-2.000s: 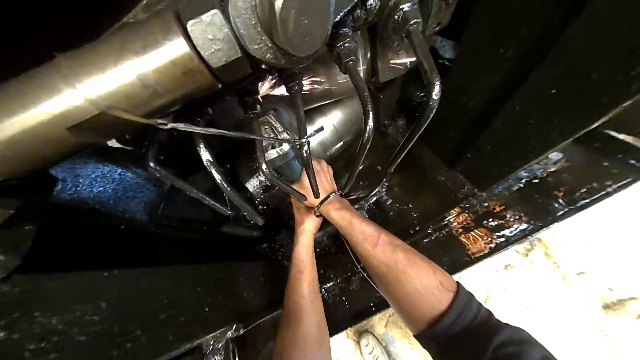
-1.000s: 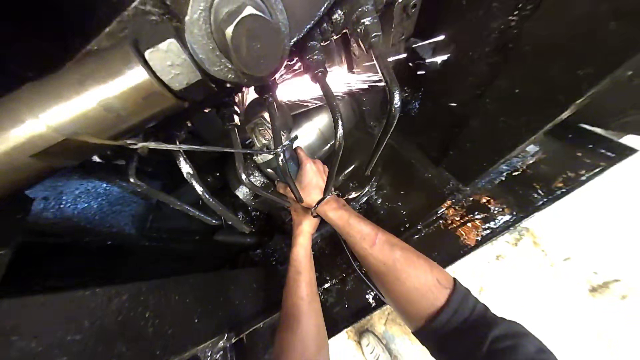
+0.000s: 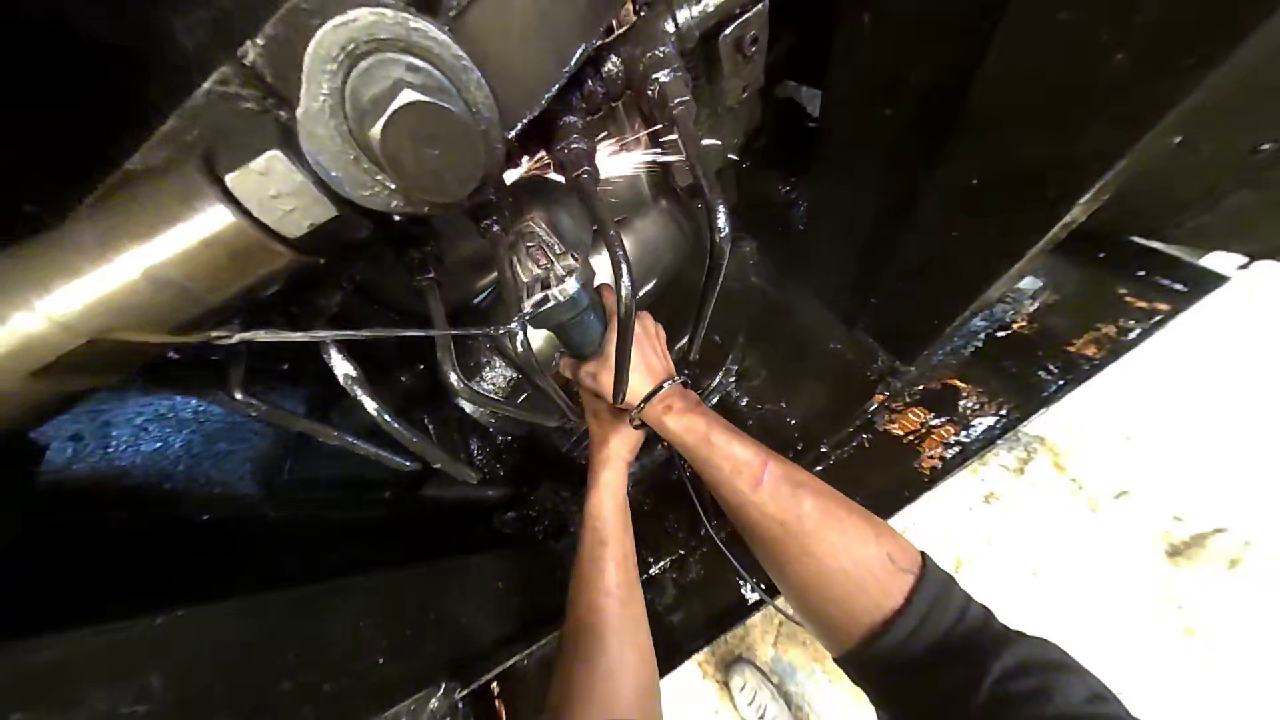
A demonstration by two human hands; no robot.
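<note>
An angle grinder (image 3: pixel 568 300) with a blue body and metal gear head sits among bent, greasy metal pipes (image 3: pixel 715 225). My right hand (image 3: pixel 635 350), with a bracelet at its wrist, is wrapped around the grinder's body. Lower and partly hidden behind it, my left hand (image 3: pixel 605 420) is closed on the rear of the same tool. Sparks (image 3: pixel 630 158) fly above the grinder head, near a shiny rounded metal part (image 3: pixel 650 235). The disc's contact with the metal cannot be made out. A power cord (image 3: pixel 710 530) trails down from the hands.
A large hex bolt with a washer (image 3: pixel 430 145) and a thick metal cylinder rod (image 3: pixel 130 280) lie at upper left. A thin strand (image 3: pixel 350 333) stretches across to the pipes. Dark, greasy steel plate (image 3: pixel 800 340) surrounds the hands, and pale ground (image 3: pixel 1130 500) shows at lower right.
Sparks, faint two seconds ago, flared brightly one second ago and are smaller now. Both hands have stayed on the grinder. The view has shifted somewhat.
</note>
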